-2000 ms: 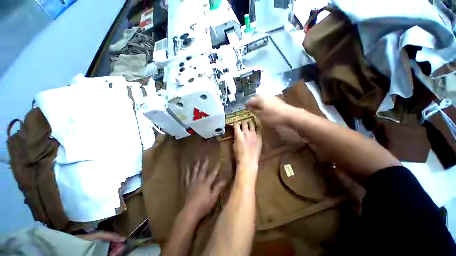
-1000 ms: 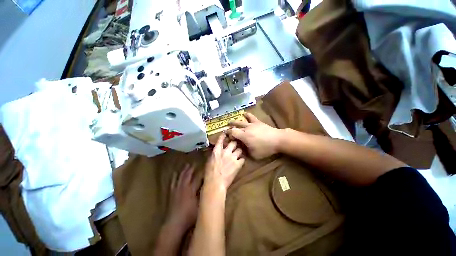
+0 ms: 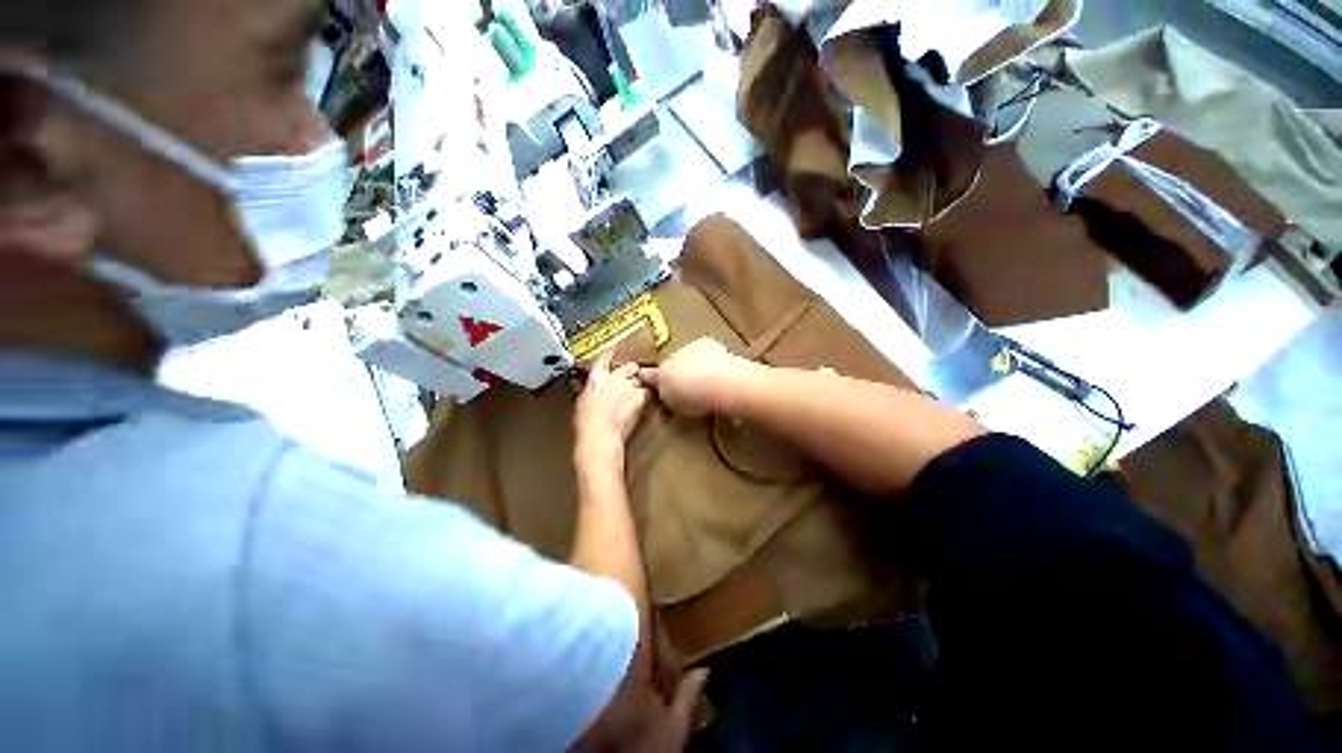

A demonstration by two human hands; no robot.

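Note:
The brown bag panel (image 3: 692, 508) lies spread below the white sewing machine head (image 3: 468, 312), with part of a rounded flap outline beside my right forearm. A yellow template frame (image 3: 626, 327) shows at the needle area. My left hand (image 3: 606, 409) is on the fabric just below the frame, fingers pointing up; its grip is unclear. My right hand (image 3: 692, 380), fingers curled, meets my left fingertips and pinches brown fabric. The exact edge pinched is partly hidden by the fingers.
A masked person in a light blue shirt (image 3: 398, 589) leans in at left, one hand (image 3: 677, 709) low by the panel. Brown and white pieces (image 3: 913, 162), a tied brown bundle (image 3: 1177, 199) and a dark thin tool with cord (image 3: 1052, 375) lie right of the machine.
The view has shifted, and the other person's head and shoulder now cover the left side. Their hand has left the panel's middle. My hands have moved slightly away from the yellow frame.

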